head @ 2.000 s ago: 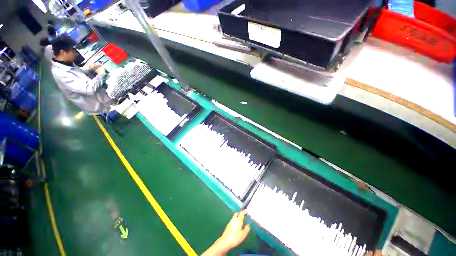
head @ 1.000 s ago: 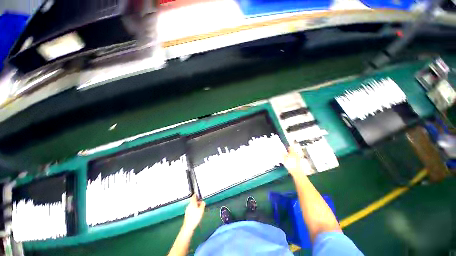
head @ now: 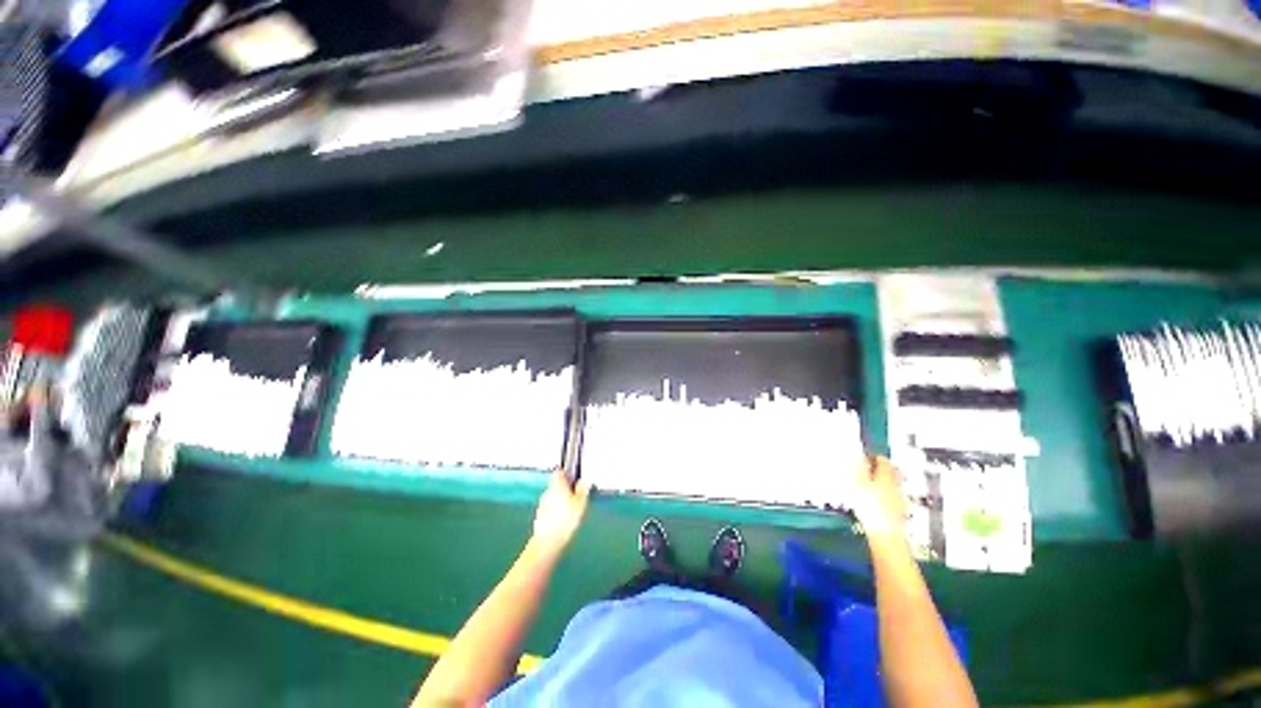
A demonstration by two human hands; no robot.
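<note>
A black parts tray [head: 722, 362] lies on the green-matted bench in front of me, its near part filled with a row of white sticks [head: 719, 450]. My left hand [head: 560, 506] is at the tray's near left corner, fingers on the rim. My right hand [head: 878, 495] is at its near right corner, fingers on the rim. Both hands are somewhat blurred and the fingertips are partly hidden. A second part-filled tray [head: 470, 336] lies directly to the left, close against the first.
A fixture plate with black holders [head: 954, 371] stands right of the tray. Another stick tray [head: 1200, 477] is at far right, a smaller one [head: 256, 342] at left. A blue stool [head: 851, 650] is on the floor by my right arm. A blurred person [head: 49, 484] is at far left.
The view has swung from the left bench to straight over the tray. My right hand has come into view at the tray's right corner. The trays now lie level across the view.
</note>
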